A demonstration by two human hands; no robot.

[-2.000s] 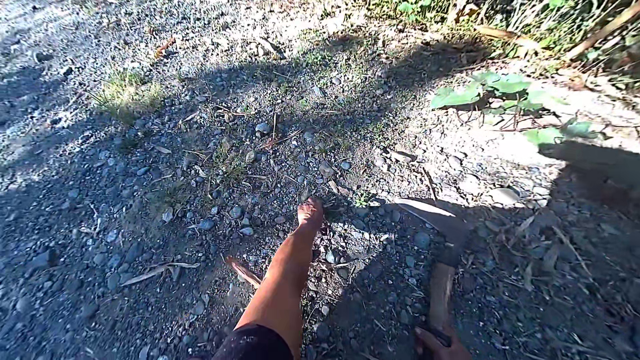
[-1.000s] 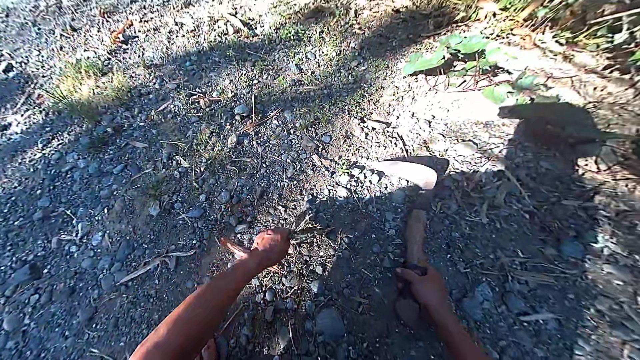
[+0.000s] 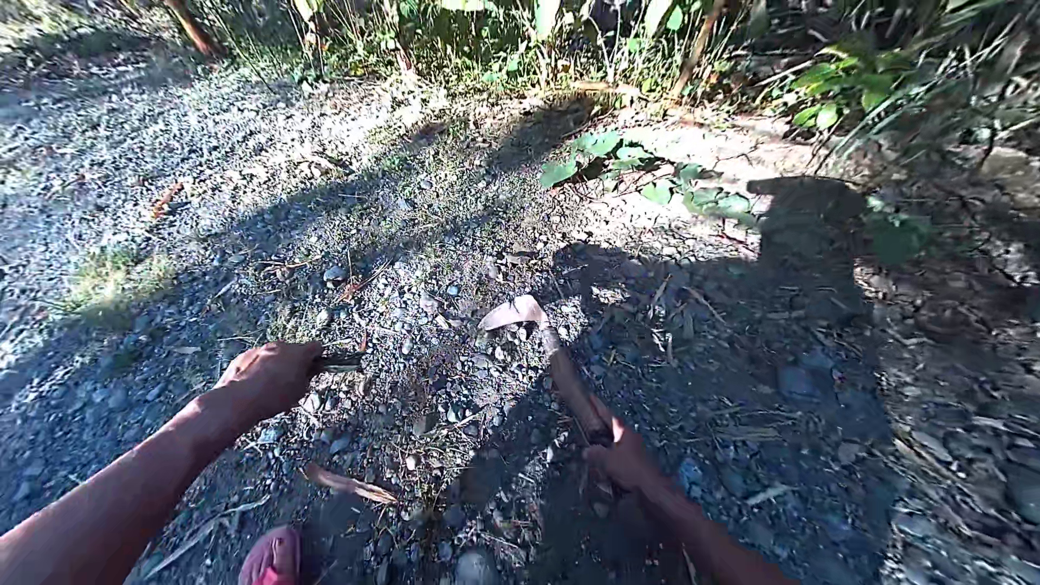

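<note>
My left hand (image 3: 272, 378) is closed on a small tuft of weeds (image 3: 340, 362), whose end sticks out to the right over the gravel. On the right, my right hand (image 3: 621, 455) grips the wooden handle (image 3: 573, 386) of a short hand tool with a broad curved metal blade (image 3: 513, 312). The blade points left, in a sunlit patch of the stony ground; whether it touches the ground I cannot tell. A dry brown leaf or husk (image 3: 349, 483) lies below my left hand.
My foot in a pinkish shoe (image 3: 272, 556) shows at the bottom edge. Gravel (image 3: 455, 382) with small stones surrounds both hands. A low broad-leaved plant (image 3: 601, 154) grows farther ahead, a grass tuft (image 3: 114, 280) at the left. Dense plants (image 3: 504, 49) line the top.
My left hand has closed on weeds and moved left, away from the tool. The tool's blade has swung to point left. The view has tilted up, bringing in more of the plants ahead.
</note>
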